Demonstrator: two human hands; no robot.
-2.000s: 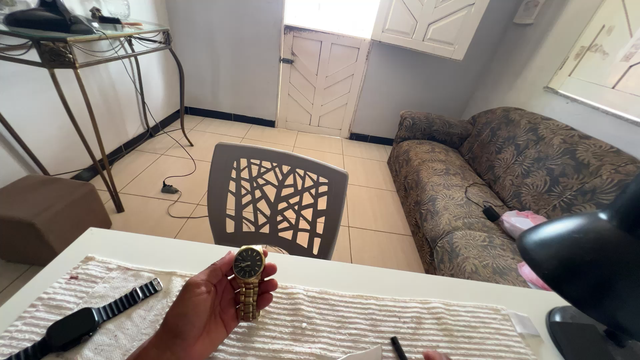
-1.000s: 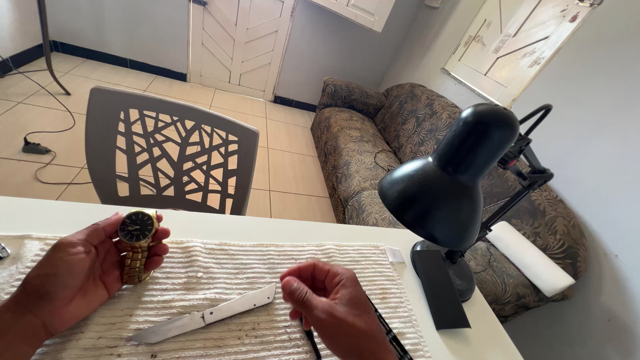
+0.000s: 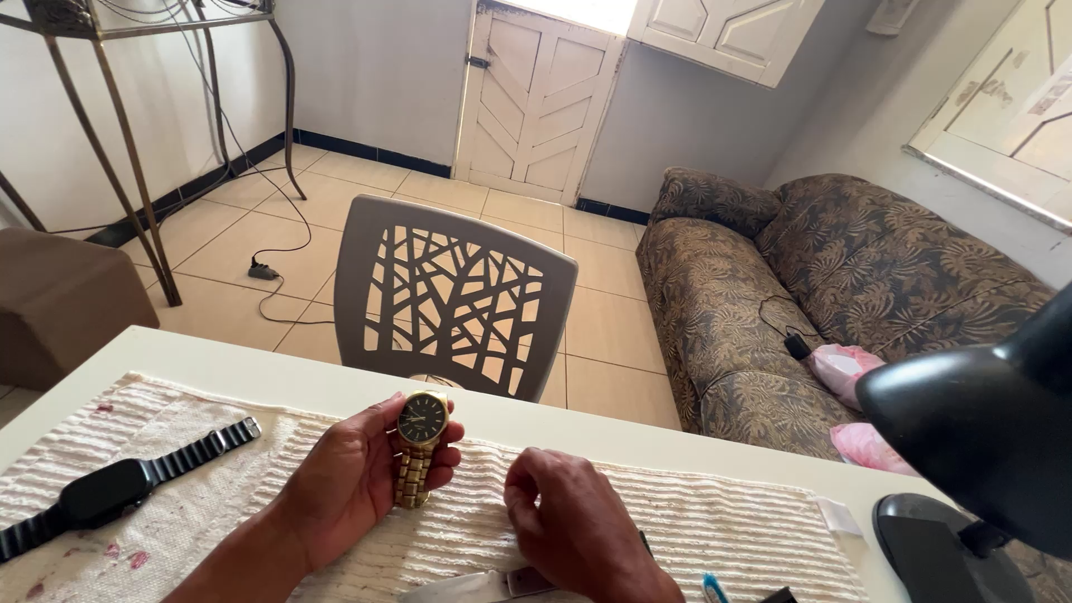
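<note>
My left hand [image 3: 356,473] holds a gold-coloured wristwatch [image 3: 421,419] with a black dial, its metal bracelet hanging down over the fingers. To its right, my right hand [image 3: 569,519] is over the ribbed cream cloth [image 3: 729,511] with its fingers curled; whether anything is between them cannot be seen. Partly under the right wrist lies a folding knife [image 3: 469,588], its blade pointing left. A black smartwatch [image 3: 105,494] with a ridged band rests on the cloth at the left. Small dark and blue items show at the bottom edge, right of my right hand.
Beyond the white table [image 3: 536,412] stands a grey-brown chair [image 3: 456,293] with a cut-out back. A black desk lamp [image 3: 980,410] is at the right, before a patterned sofa [image 3: 737,335]. At the left are a metal-legged stand [image 3: 126,126], a brown ottoman [image 3: 63,301] and a floor cable [image 3: 280,249].
The view has swung right and back left. My right hand, barely in view at first, is now over the cloth, its fingers curled. The gold watch stays in my left hand.
</note>
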